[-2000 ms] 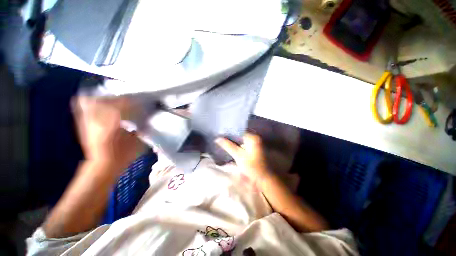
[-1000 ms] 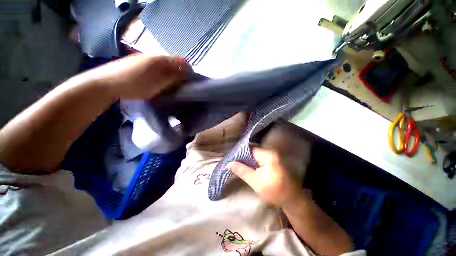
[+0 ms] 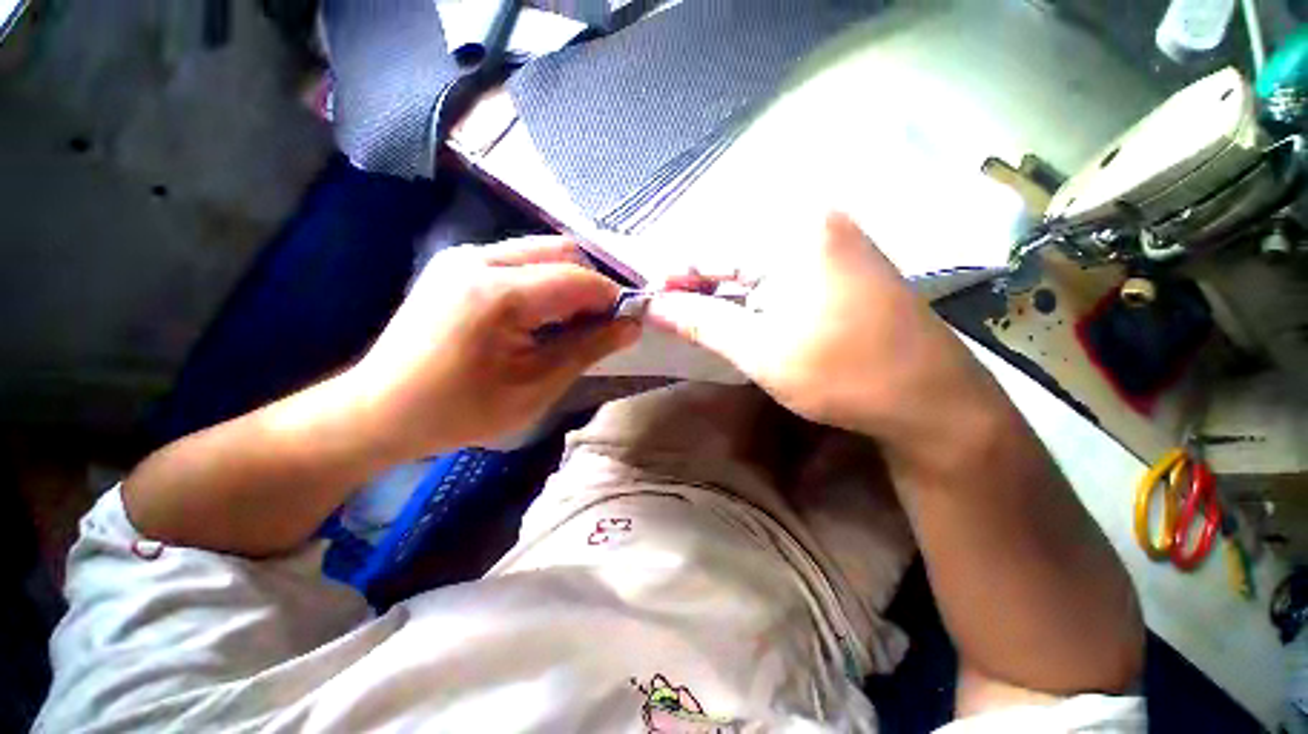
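My left hand (image 3: pixel 495 337) and my right hand (image 3: pixel 846 337) meet at the table's front edge, fingertips close together. Between them they pinch the edge of a dark fabric panel (image 3: pixel 626 304). Most of the panel is hidden by my hands. A strip of dark fabric (image 3: pixel 958 275) shows right of my right hand and runs to the presser foot area of the sewing machine (image 3: pixel 1169 172). A stack of cut panels (image 3: pixel 631 108) with layered dark edges lies on the white table behind my hands.
Scissors (image 3: pixel 1179 505) with yellow and red loops lie at right, with small snips (image 3: pixel 1235 556) beside them. A dark rectangle in a red case (image 3: pixel 1148 337) lies on the machine bed. More dark fabric (image 3: pixel 385 86) hangs at the table's left edge. A blue basket (image 3: pixel 430 509) is below.
My hands have come together at the fabric's edge; the right hand moved up from my lap. The hanging length of fabric is no longer spread between them. The view has shifted left.
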